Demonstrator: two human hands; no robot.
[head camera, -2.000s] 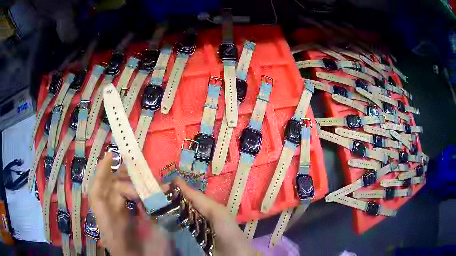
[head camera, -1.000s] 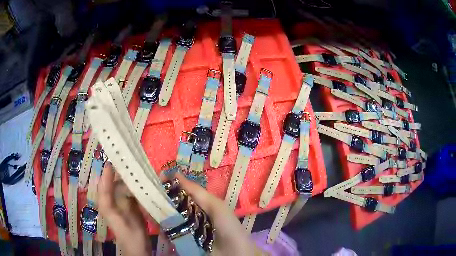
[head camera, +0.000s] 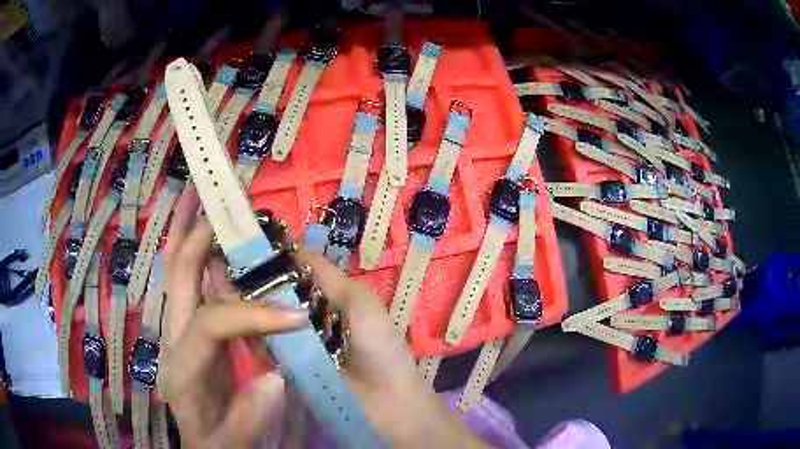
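Observation:
My left hand (head camera: 206, 351) is left of a bundle of smartwatches (head camera: 303, 302), one finger lying across the top watch. My right hand (head camera: 373, 351) closes round the bundle from the right. The cases are stacked with shiny edges towards the right. The long cream hole-side straps (head camera: 206, 162) point up and left, lying together; a blue-grey strap (head camera: 320, 381) runs down between the hands. The fingers under the bundle are hidden. The red-orange compartment tray (head camera: 342, 131) lies behind, with several smartwatches (head camera: 430, 213) on it, straps stretched out.
A second red-orange tray (head camera: 636, 368) at right is densely covered with crossing watches. At left are a white paper sheet (head camera: 26, 351), a black coiled cable (head camera: 16, 276) and a grey device with a small blue display (head camera: 33, 160). A blue object (head camera: 781, 298) stands far right.
The fanned cream straps have come together and point further up. The bundle has moved up and a left finger now lies across its top watch. The trays sit slightly higher in view.

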